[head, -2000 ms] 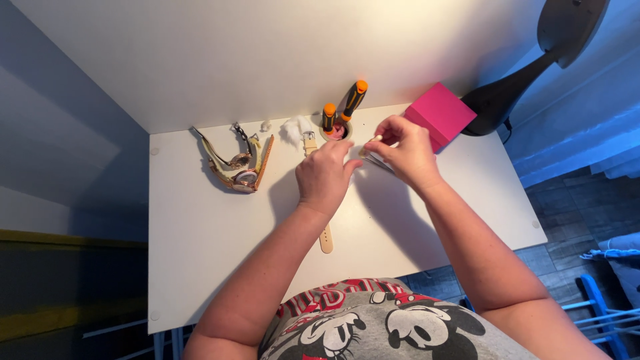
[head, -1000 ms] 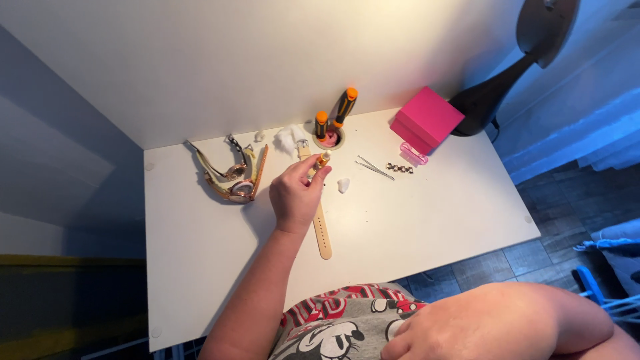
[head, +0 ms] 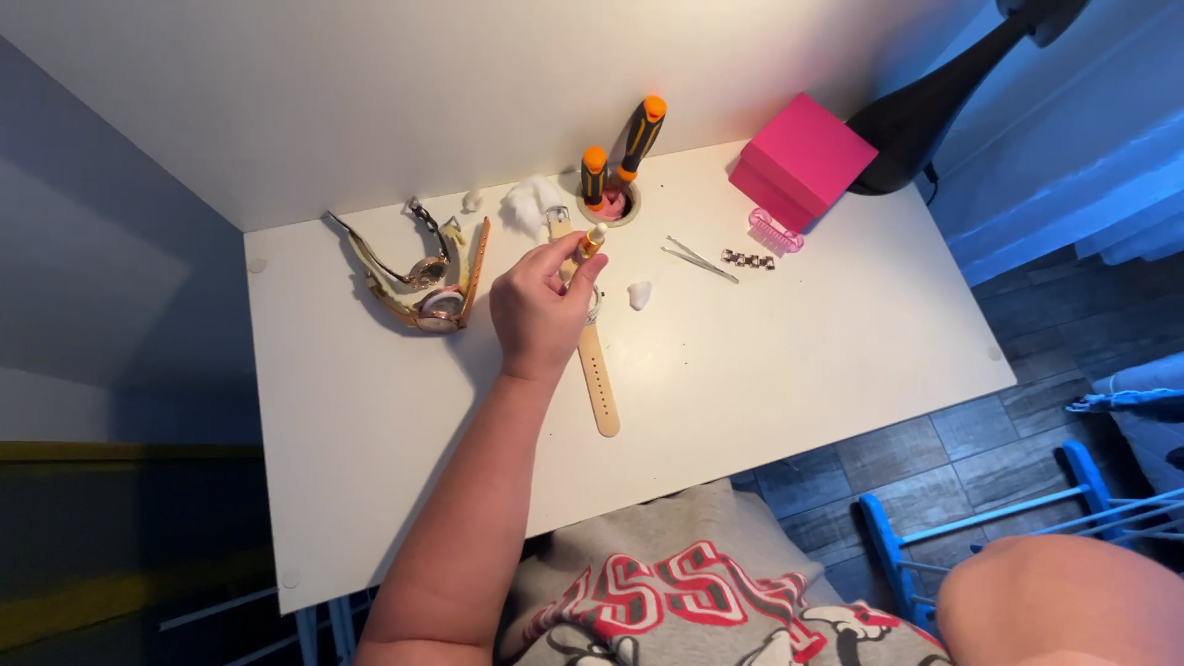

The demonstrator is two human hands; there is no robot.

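Between the thumb and fingers of my left hand [head: 546,305] is a small bottle [head: 593,240] with a gold collar and white top. Under that hand lies a wristwatch with a beige strap [head: 599,388]; its case is mostly hidden. A small piece of cotton wool [head: 639,295] rests right of the watch, and a larger tuft [head: 529,205] lies behind it. Metal tweezers [head: 700,259] and a short metal bracelet section [head: 747,260] are farther right. My right hand is out of frame; only part of the right arm shows at the lower right corner.
Several watches [head: 439,310] lie at the left. Two orange-and-black screwdrivers [head: 643,139] stand in a round holder [head: 629,211] at the back. A pink box [head: 803,162], a pink brush [head: 775,231] and a black lamp [head: 916,111] are at the back right. A blue drying rack [head: 990,513] stands below.
Two seconds ago both hands were together over the table. The right hand has since drawn back toward the body and out of view. The left hand remains above the watch, holding the bottle.
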